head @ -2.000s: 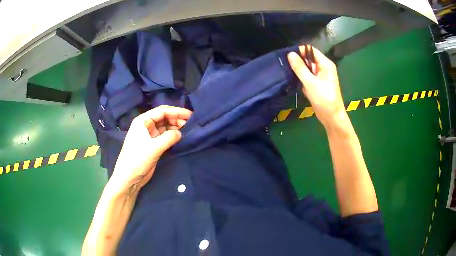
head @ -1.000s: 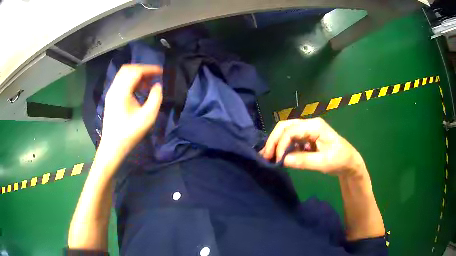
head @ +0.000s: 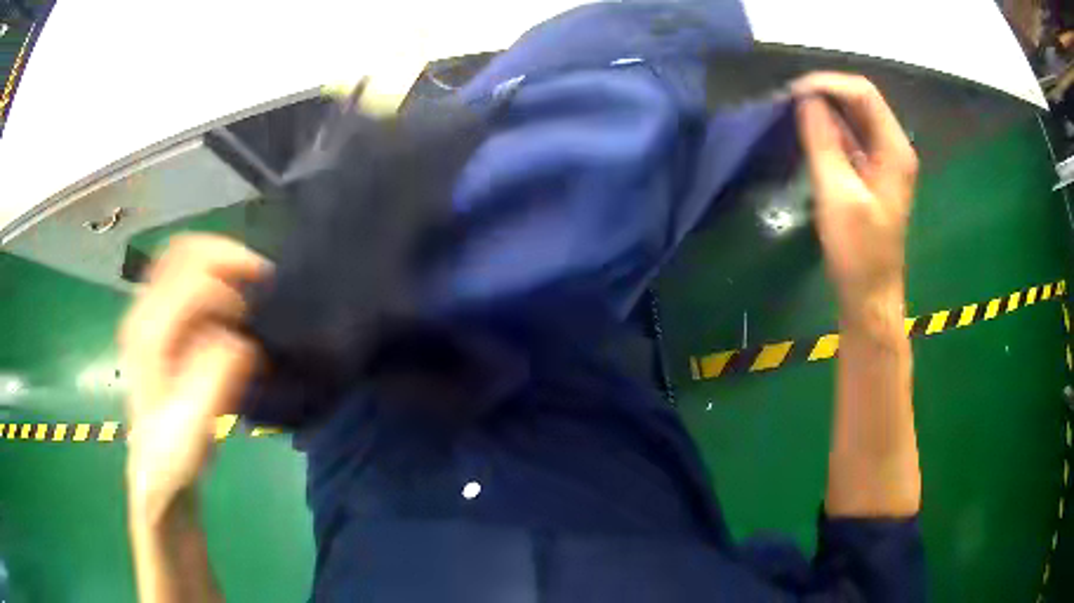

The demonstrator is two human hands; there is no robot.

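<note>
The navy garment (head: 565, 189) is raised in front of me, blurred, with its brighter blue side showing and its upper part over the table's edge. A black cloth panel (head: 353, 236) hangs at its left. My left hand (head: 194, 342) is blurred at the left, its fingers at the edge of the black panel. My right hand (head: 860, 177) pinches the garment's upper right edge. A white mark shows near the garment's top. Whether my right palm holds a tool cannot be told.
The white tabletop (head: 212, 59) with its grey frame (head: 153, 189) curves across the top. A blurred pale yellowish thing (head: 395, 88) is at its edge. Below is the green floor (head: 989, 436) with yellow-black tape (head: 771, 356).
The garment has been lifted from my lap and spread up towards the table. My right hand has moved up and outward, my left hand down and to the left.
</note>
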